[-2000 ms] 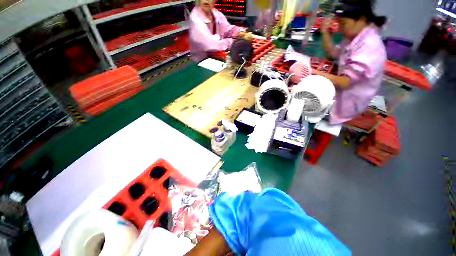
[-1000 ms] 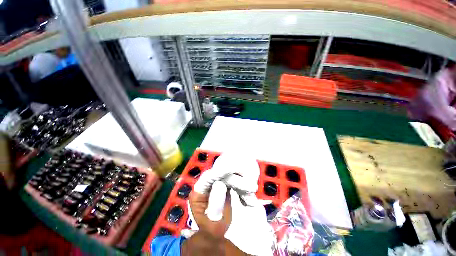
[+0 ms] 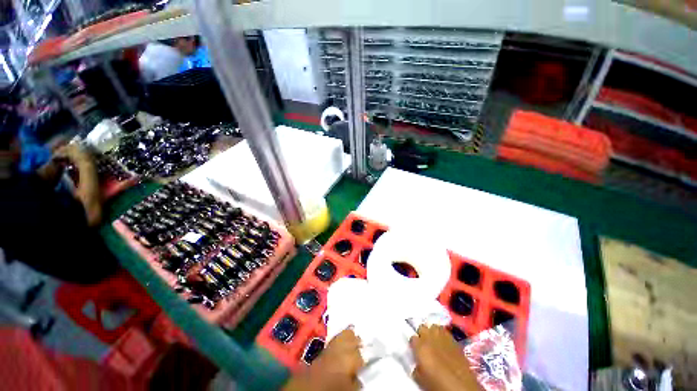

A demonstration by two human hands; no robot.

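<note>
A red-orange tray (image 3: 325, 246) with square pockets holds dark, glossy square watch heads (image 3: 308, 299). A thick white roll (image 3: 409, 263) with a dark centre hole lies on the tray. Loose white wipes or paper (image 3: 351, 302) lie in front of it. My left hand (image 3: 342, 357) and my right hand (image 3: 437, 352) are at the bottom centre, both closed on a white wipe or sheet (image 3: 386, 336) between them. The fingertips are blurred and partly covered by white material. A crumpled clear bag (image 3: 493, 357) with reddish contents lies on the tray's right part.
A white sheet (image 3: 489, 206) lies behind the tray. At left are a pinkish tray of watches (image 3: 222, 309), a white bin (image 3: 294, 153), metal posts and a yellow roll or cup (image 3: 311, 221). A wooden board (image 3: 649, 298) is at right. A person (image 3: 46, 206) works at far left.
The view has swung left from the right-hand bench and seated people to the tray. One hand was over the tray a second ago; now both are at the white material.
</note>
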